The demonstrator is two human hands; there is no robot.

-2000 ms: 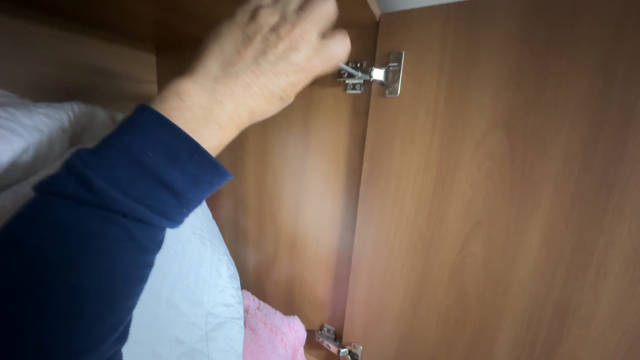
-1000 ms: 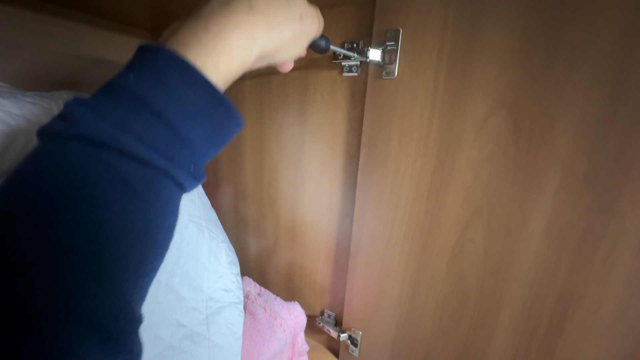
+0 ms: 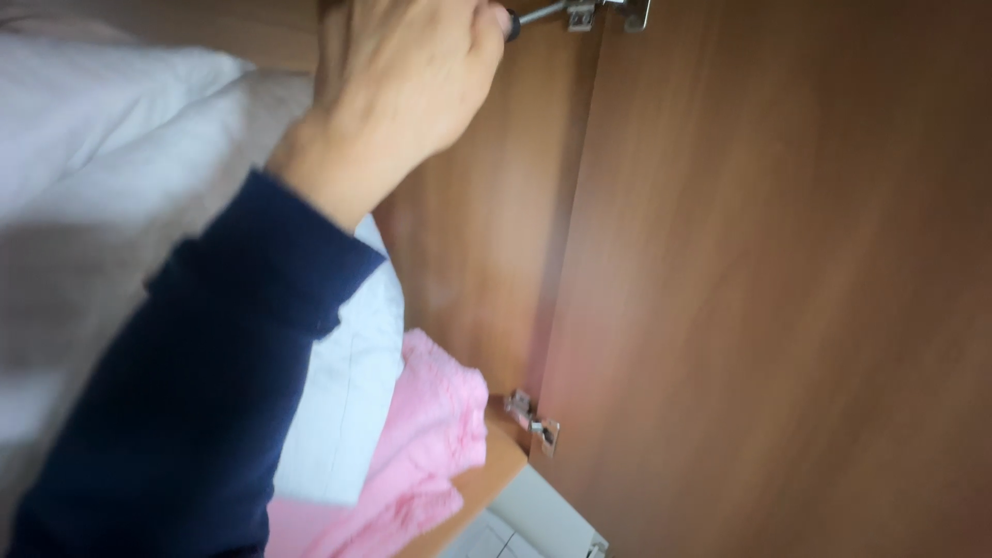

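Observation:
My left hand, in a dark blue sleeve, reaches up to the top of the view and is closed around a screwdriver. Only the black end of the screwdriver's handle and its metal shaft show. The shaft points right to the upper metal cabinet hinge, which is cut off by the top edge; whether the tip sits in a screw cannot be told. That hinge joins the wooden side panel and the wooden door. A lower hinge joins them farther down. My right hand is out of view.
White and grey bedding fills the left side. A pale blue-white fabric hangs beside my forearm, against a folded pink fleecy cloth on the wooden shelf. Below the shelf is a white surface.
Two seconds ago the screwdriver's shaft showed at the upper hinge, as it does now. The view has shifted, putting the upper hinge at the top edge and revealing the white surface below the shelf.

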